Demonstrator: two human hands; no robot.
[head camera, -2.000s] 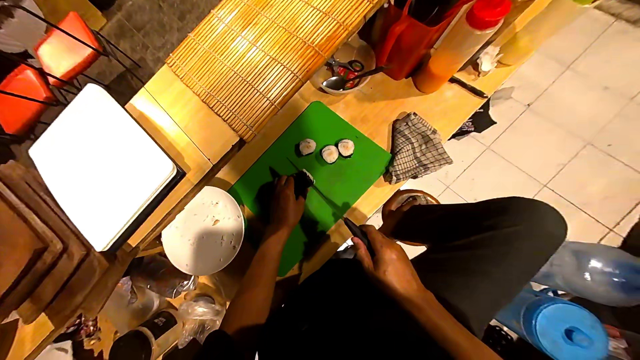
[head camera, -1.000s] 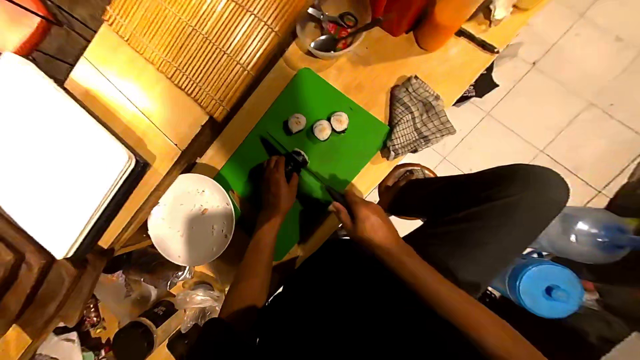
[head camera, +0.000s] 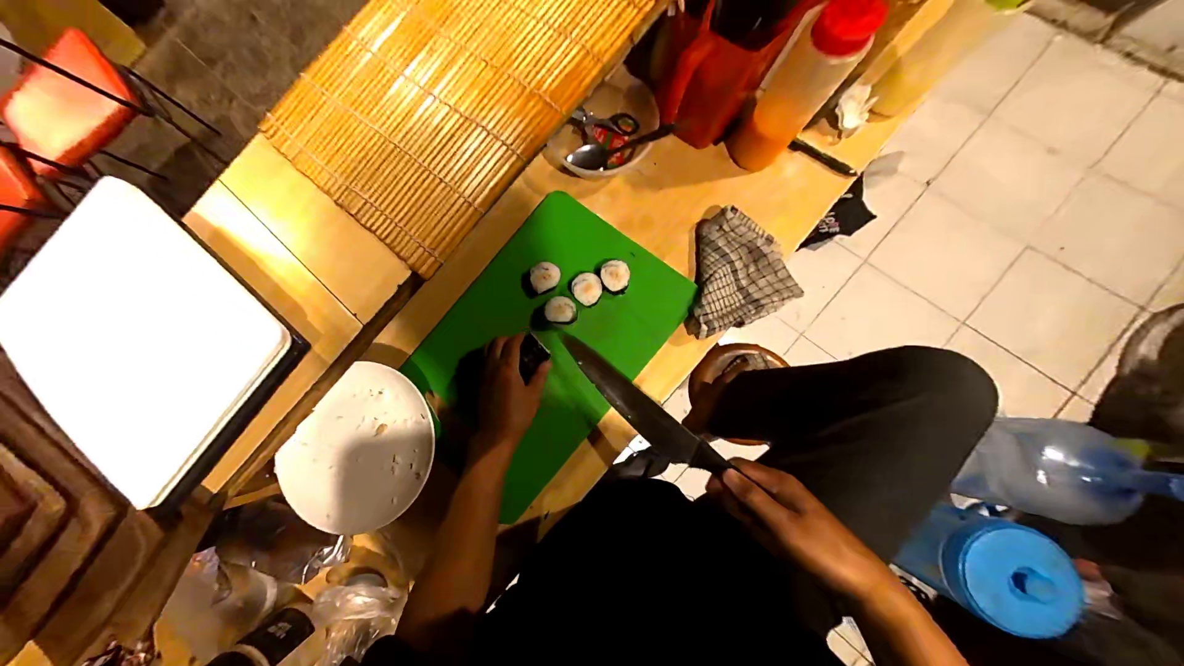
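Note:
My left hand (head camera: 511, 388) holds the remaining length of a dark seaweed-wrapped sushi roll (head camera: 534, 357) on a green cutting board (head camera: 573, 388). In my right hand (head camera: 754, 495) is the handle of a kitchen knife (head camera: 634, 398), its blade slanting up and left over the board with the tip close to the roll. Several cut sushi pieces (head camera: 586, 289) lie beyond the roll, white rice faces upward. One sushi piece (head camera: 560, 311) rests nearest the knife tip.
A bamboo mat (head camera: 435, 102) lies beyond the board, and a checkered cloth (head camera: 740, 273) touches its right side. A bowl (head camera: 638, 102) holds scissors and a spoon. Sauce bottles (head camera: 805, 83) stand at the back. At left are a white bowl (head camera: 356, 449) and a white square surface (head camera: 129, 342).
Another sushi piece now lies by the earlier three, separate from the roll in my left hand. The knife has drawn back from the roll toward the lower right.

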